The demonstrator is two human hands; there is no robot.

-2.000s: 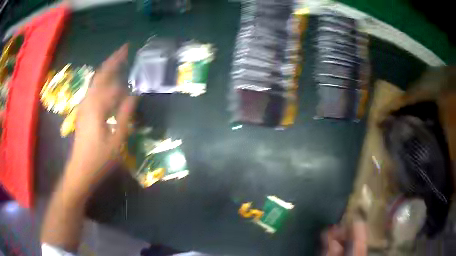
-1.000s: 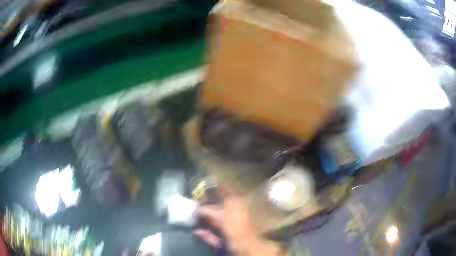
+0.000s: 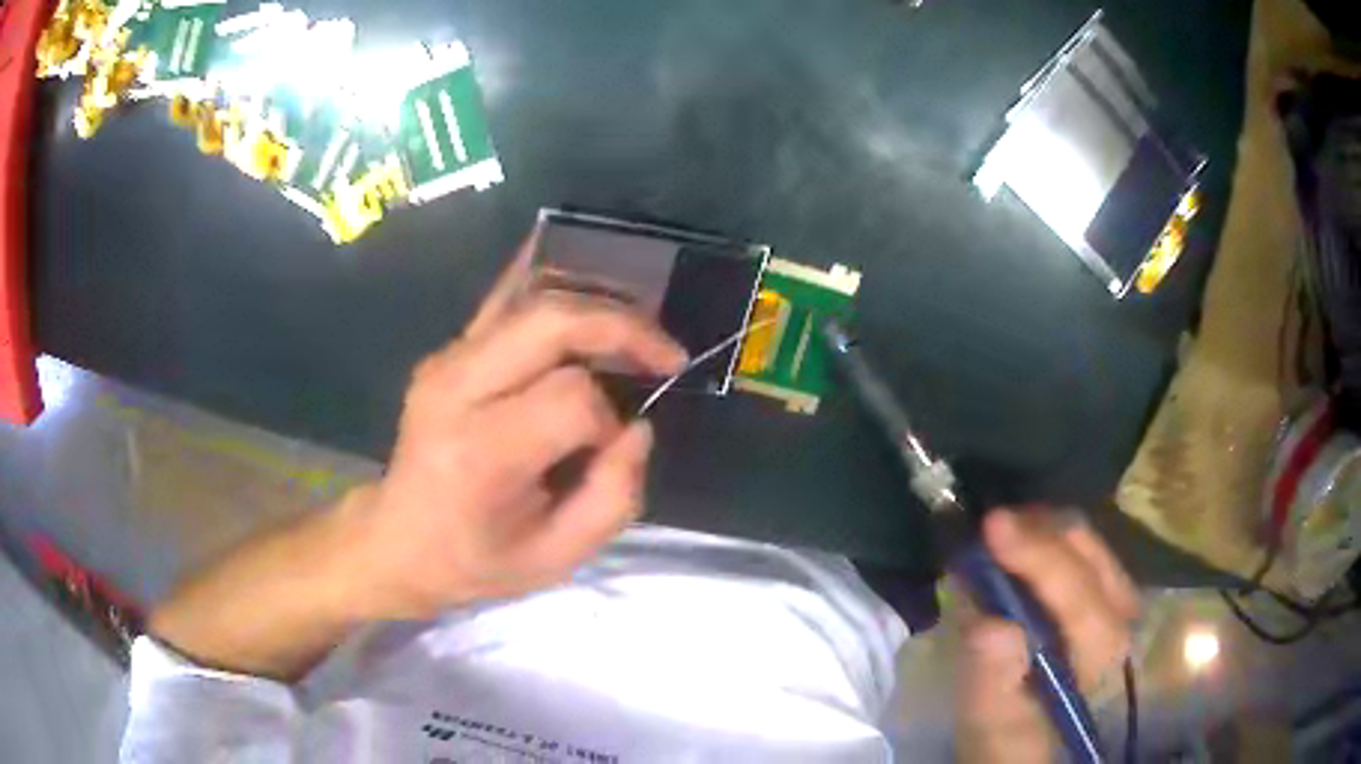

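An LCD module lies on the dark green mat with a green PCB at its right edge. An orange flex cable lies where they meet. My left hand holds thin solder wire between thumb and finger, its end over the flex; other fingers are at the screen's left side, partly hidden. My right hand grips the blue handle of the soldering iron. The iron's tip is at or just above the PCB; contact cannot be told.
Loose PCBs are heaped at upper left beside a red basket. A few overlapping LCD modules lie at upper right. A cardboard sheet and a white round spool with a red band are at the right.
The view has swung from the carton and fan back to the mat. My right hand now holds the iron, and my left hand has come into view with solder wire at the screen and PCB.
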